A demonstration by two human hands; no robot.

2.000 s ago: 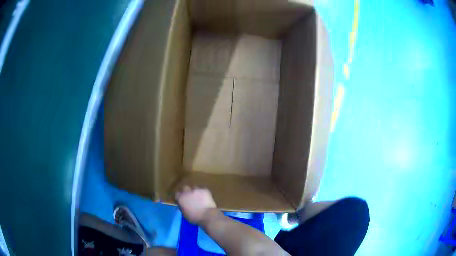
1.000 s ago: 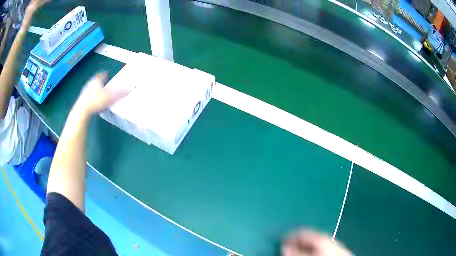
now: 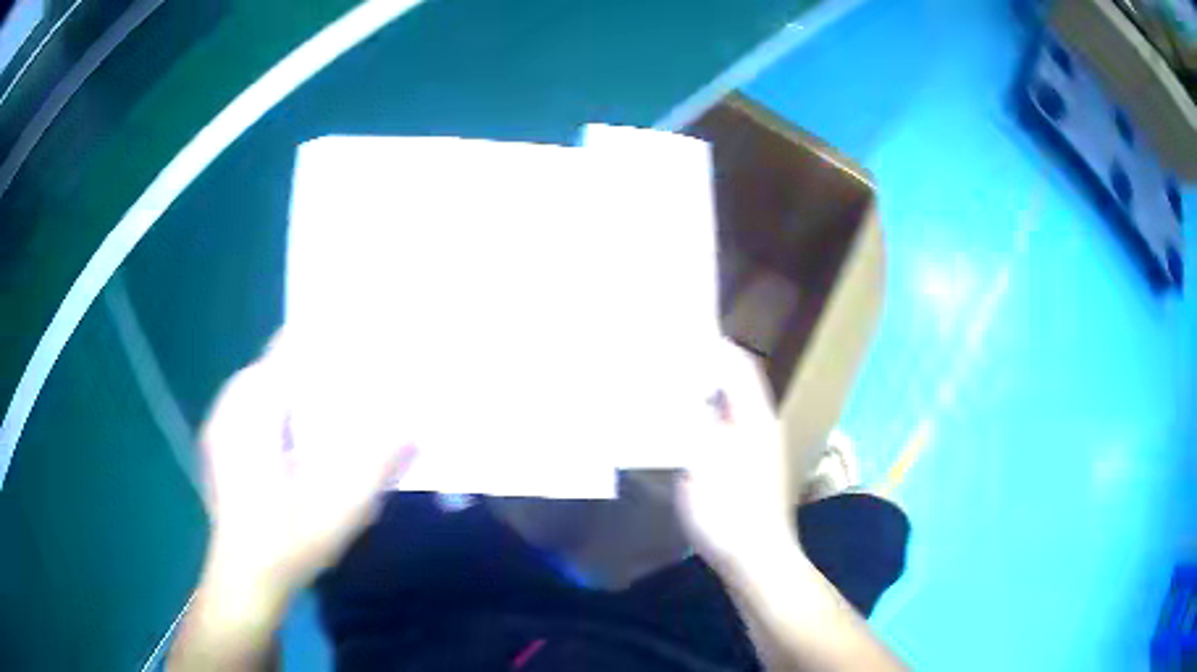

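A block of white product boxes (image 3: 499, 302) is held up in front of me, overexposed, with one part set off from the rest at the right; the single boxes cannot be told apart. My left hand (image 3: 295, 453) grips its lower left side and my right hand (image 3: 735, 453) grips its right side. An open brown shipping carton (image 3: 840, 309) stands behind and below the boxes, to the right. Its inside is partly hidden by the boxes.
The green line table (image 3: 171, 315) with white lines runs along the left and top. Bright blue floor (image 3: 1011, 525) lies at the right. A grey-blue pallet (image 3: 1103, 145) with dark round hollows is at the upper right, with a brown carton (image 3: 1142, 79) on it.
The white boxes that lay on the table are now lifted between both hands. The view has turned from the table and scale back to the open carton.
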